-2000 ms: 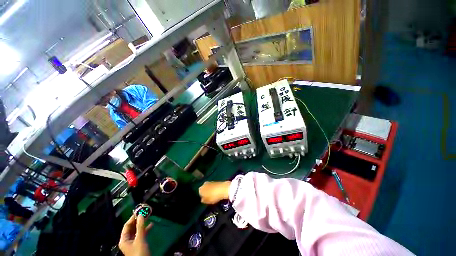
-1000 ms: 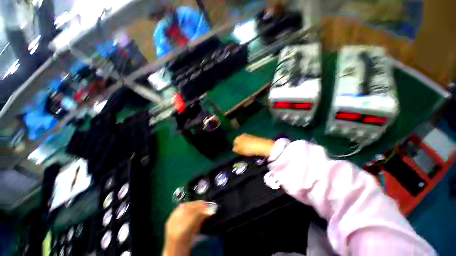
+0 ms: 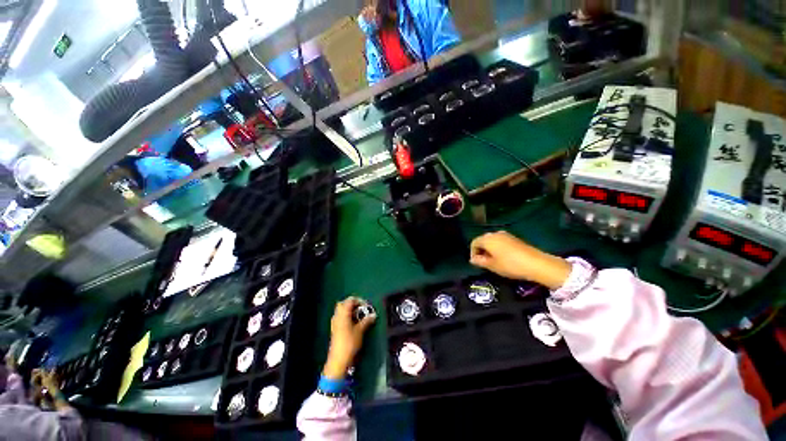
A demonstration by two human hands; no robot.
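My left hand (image 3: pixel 346 330) is shut on a small round watch unit (image 3: pixel 364 313) with a silver rim, over the green mat just left of the work tray. The black work tray (image 3: pixel 470 370) lies before me, with several round units in its back row and one pale unit (image 3: pixel 412 357) in its front left pocket. My right hand (image 3: pixel 507 257) is curled above the tray's back edge, near the test fixture; whether its fingers hold something is not clear. The black test fixture (image 3: pixel 424 226) has an upright red handle (image 3: pixel 403 161) and a round unit (image 3: pixel 450 204) on its front.
Filled black trays (image 3: pixel 297 340) stand at the left, beside a white paper sheet (image 3: pixel 203 262) and tilted black trays (image 3: pixel 258 207). Two white power supplies (image 3: pixel 622 159) with red digits stand at the right. A person in blue (image 3: pixel 422 34) is opposite.
The view has turned left. My left hand held a green-lit unit near the fixture, then reached over the tray's front left pocket, and is now left of the tray. My right hand stays near the fixture.
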